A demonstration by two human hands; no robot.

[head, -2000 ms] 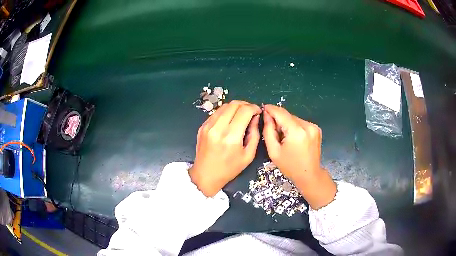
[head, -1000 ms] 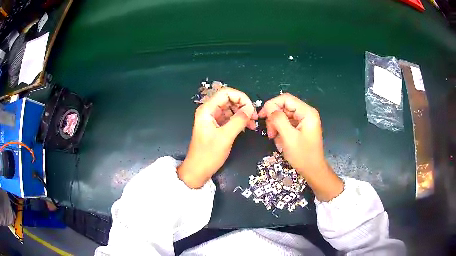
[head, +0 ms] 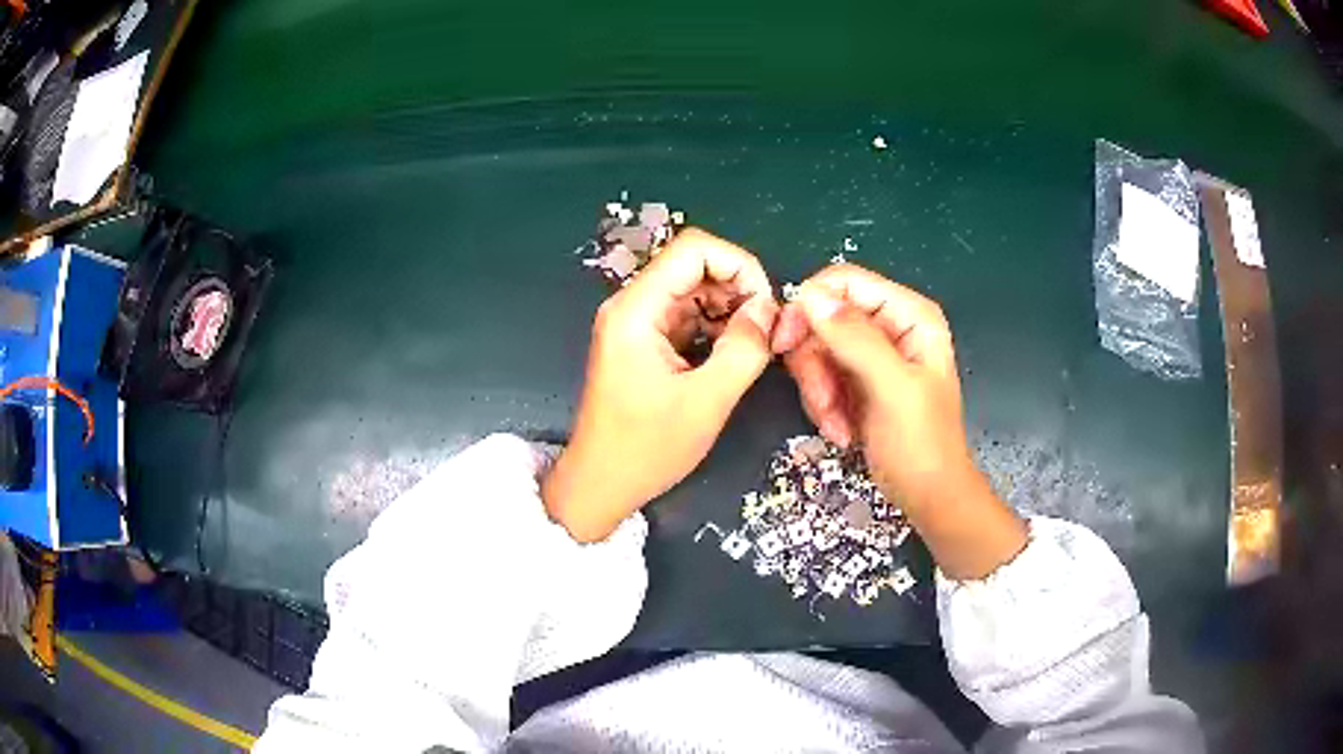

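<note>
My left hand and my right hand are bare and meet at the fingertips over the mat. A tiny white module shows between the fingertips of both hands; most of it is hidden. The main pile of modules, white squares with dark centres and thin dark leads, lies nearest my body, below and between the hands. A second, smaller pile of grey and tan pieces lies just beyond my left hand. A few tiny pale bits lie beyond my right hand.
A green mat covers the bench. A clear bag with white label and a long brown-gold strip lie at the right. A black fan and a blue box stand at the left. A red tray shows at the top right.
My hands parted slightly, showing small pieces between them, and are now together again at the fingertips. The camera view has shifted a little.
</note>
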